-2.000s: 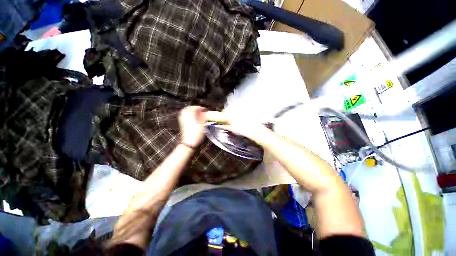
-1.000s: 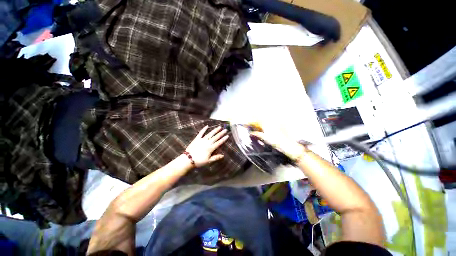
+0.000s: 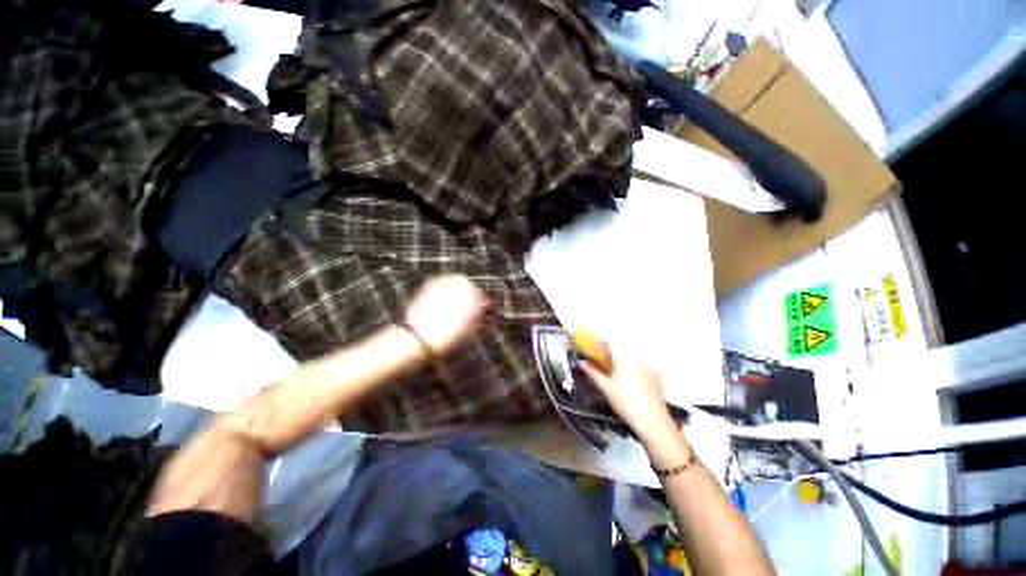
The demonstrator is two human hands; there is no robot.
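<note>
The plaid garment piece [image 3: 360,281], dark brown with pale check lines, lies flat over the padded board in front of me. My left hand [image 3: 448,313] is on its right part, blurred, with the fingers curled; I cannot tell if it pinches the cloth. My right hand [image 3: 632,388] is shut on the orange-yellow handle of the steam iron [image 3: 559,366]. The iron's plate edge is beside the garment's right end. The sleeve board [image 3: 231,200] shows plain dark left of the piece.
A pile of plaid pieces [image 3: 506,107] lies beyond my hands, a second plaid pile [image 3: 84,191] at far left. The thin padded arm board [image 3: 731,135] and cardboard sheet [image 3: 776,169] are upper right. The iron rest [image 3: 776,388] and hose [image 3: 878,432] are right.
The view has turned, so the scene sits differently. My left hand has gone from spread flat on the cloth to curled. My right hand still holds the iron by the garment's right end.
</note>
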